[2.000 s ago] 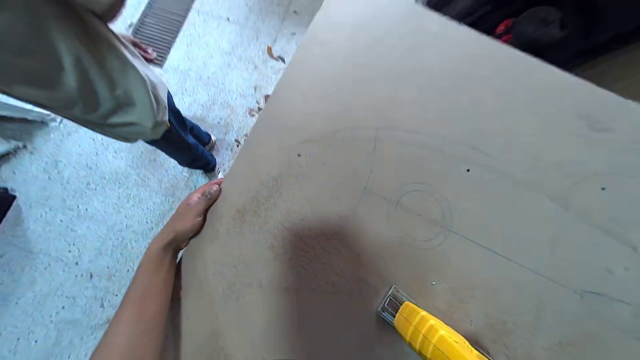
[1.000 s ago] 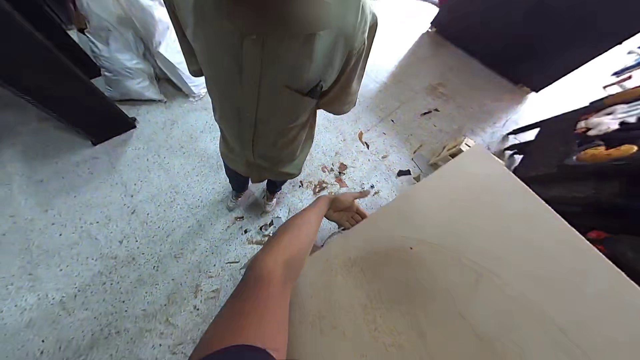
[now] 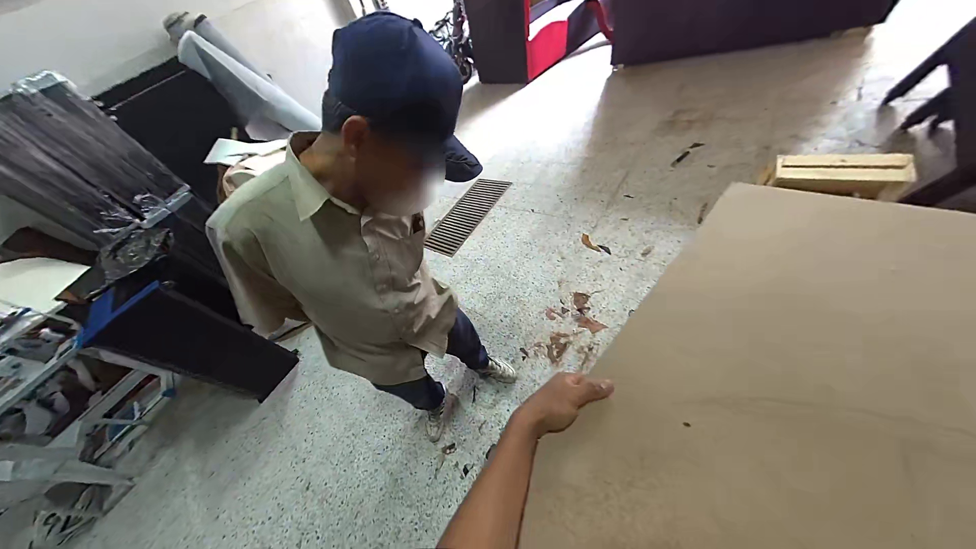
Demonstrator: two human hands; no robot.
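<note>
My left hand (image 3: 566,401) grips the left edge of a large flat tan board (image 3: 793,351), with the thumb on the top face and the fingers out of sight below the edge. The board reaches past the right and lower borders of the view. A small dark mark (image 3: 686,424) and faint curved lines show on its surface. My right hand is outside the picture.
A person in a cap and light shirt (image 3: 366,290) stands just left of the board. Scraps (image 3: 579,313) litter the speckled floor near a metal floor grate (image 3: 467,216). A wooden block (image 3: 845,169) lies beyond the board. Wrapped panels (image 3: 91,152) stand at left.
My left hand, off the board with its palm showing a second ago, is now on the board's edge. The yellow tool from two seconds ago is out of view. The view has swung strongly.
</note>
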